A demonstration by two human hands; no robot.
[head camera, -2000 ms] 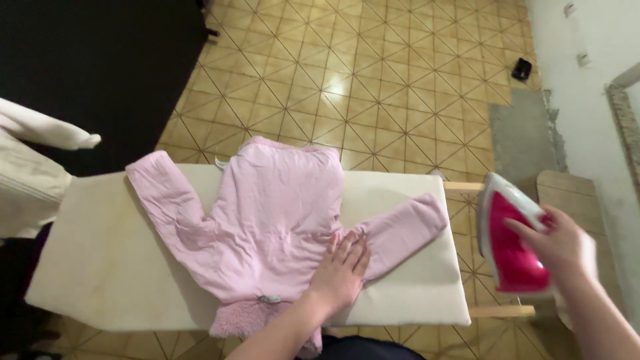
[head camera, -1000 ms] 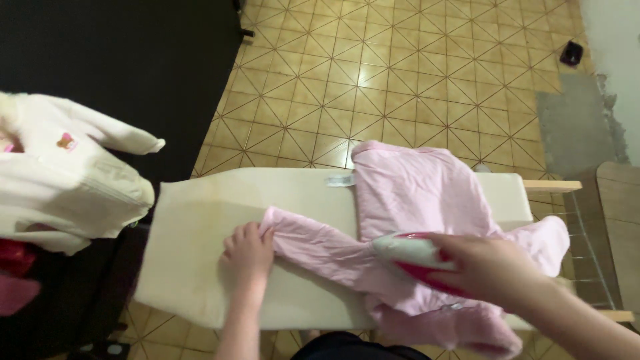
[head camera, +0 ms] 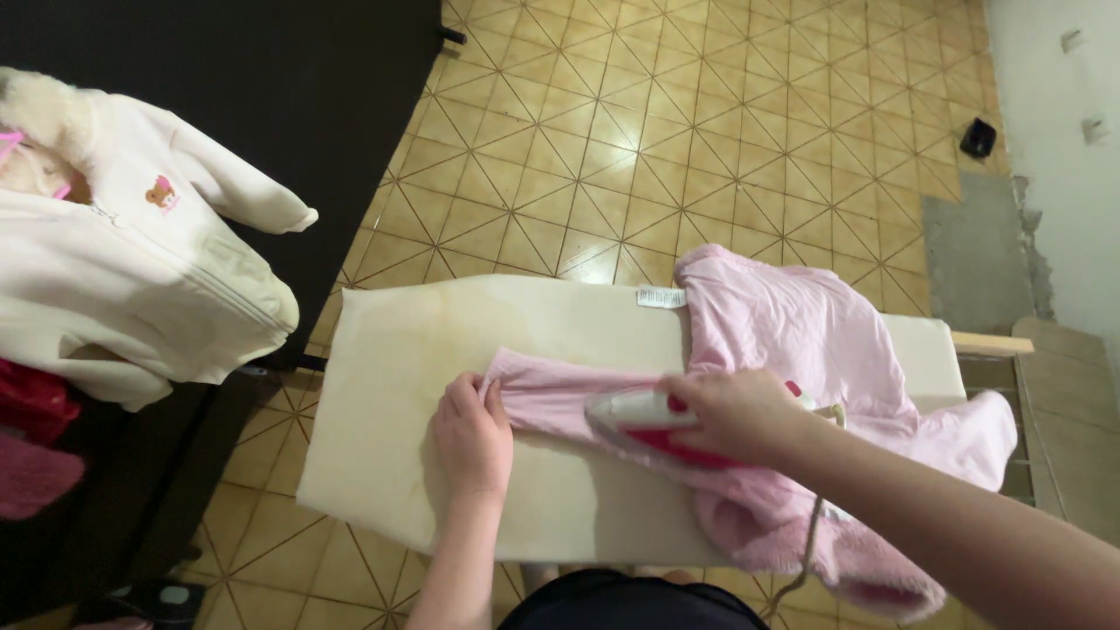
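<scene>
A pink fleece-trimmed child's jacket lies across the right part of a cream-covered ironing board, one sleeve stretched toward the left. My left hand pinches that sleeve's cuff between thumb and fingers. In my right hand is a white and red clothes iron, its tip pointing left and its base over the middle of the sleeve. The iron's cord hangs down from its rear. A white care label sticks out from the jacket's edge onto the board.
A white hooded jacket with a bear patch hangs at the left against a dark panel. Red and pink garments are below it. Wooden rails and wires extend from the board's right end. Beyond lies tiled floor with a small black object.
The pink jacket was spread with both sleeves out and now lies turned farther right. My left hand has gone from its body to a cuff. The iron, held off the board's right side before, is over the sleeve.
</scene>
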